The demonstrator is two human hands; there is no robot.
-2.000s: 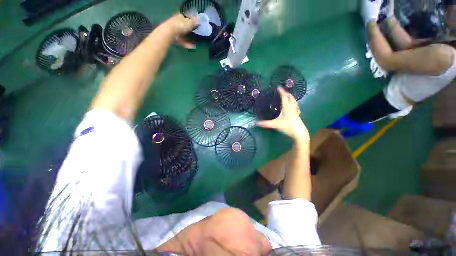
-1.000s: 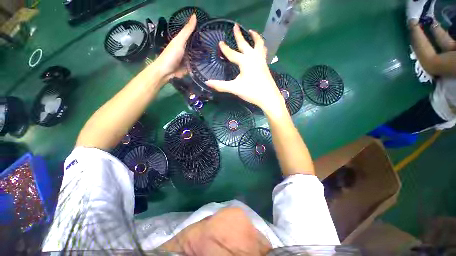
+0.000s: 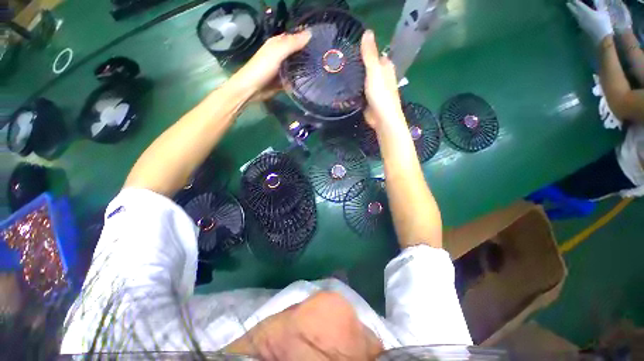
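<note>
My left hand (image 3: 279, 60) and my right hand (image 3: 378, 81) hold a black fan unit (image 3: 325, 88) between them, gripping its rim from both sides. Its front grille faces up, with a round coppery centre badge. The blade behind the spokes is hard to make out. The dark base hangs below the cage toward me. Loose front grilles (image 3: 469, 122) lie right of my right hand. More loose grilles (image 3: 338, 171) lie below the fan, some overlapping. A thicker pile of grilles (image 3: 273, 181) lies nearer me.
Open fans with pale blades (image 3: 229, 28) lie at the far side and left (image 3: 111, 116). A blue bin (image 3: 63, 233) holds coppery parts. A slanted metal post (image 3: 415, 35) rises beyond my right hand. A carton (image 3: 519, 261) is at lower right. A gloved co-worker (image 3: 621, 92) is at right.
The fan unit has turned its badge into view and moved slightly right and up. My right hand has shifted from over the grille to the rim. Open fans at left have shifted right.
</note>
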